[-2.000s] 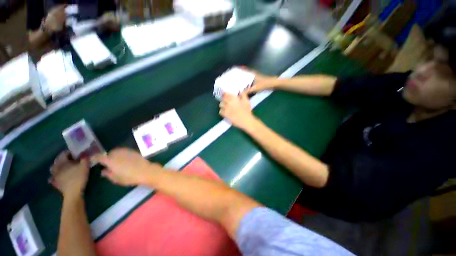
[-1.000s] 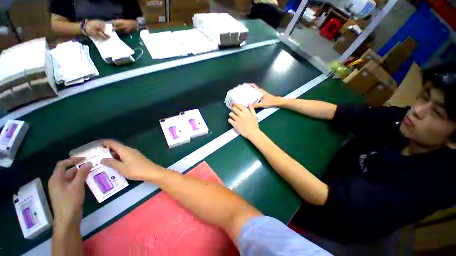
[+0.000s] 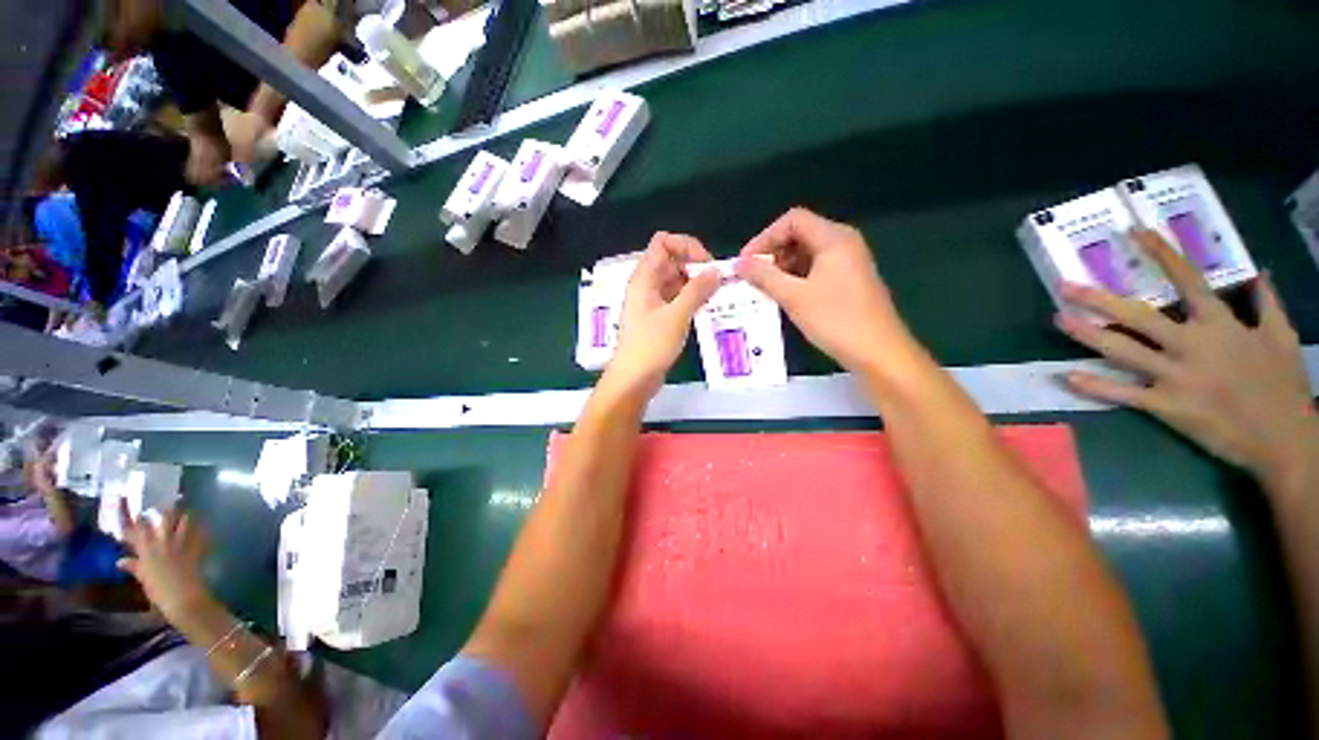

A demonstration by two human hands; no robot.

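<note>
A small white retail box [image 3: 744, 341] with a purple picture stands over the pale guide rail, print towards me. My left hand [image 3: 668, 301] and my right hand [image 3: 822, 284] pinch its top flap between thumbs and fingertips. The flap is mostly hidden by my fingers. Another retail box [image 3: 600, 321] with the same print is just left of it, partly behind my left hand.
The pink-red foam mat [image 3: 810, 564] lies under my forearms. More boxes [image 3: 530, 188] are on the green belt [image 3: 897, 130] at the upper left. A neighbour's hand [image 3: 1208, 354] touches two boxes [image 3: 1143, 239] at right. A white stack [image 3: 362, 557] is at left.
The view has swung left, showing more of the line there. My hands still hold a box at its flap end, now near the rail. The neighbour's hand now rests on two boxes at right.
</note>
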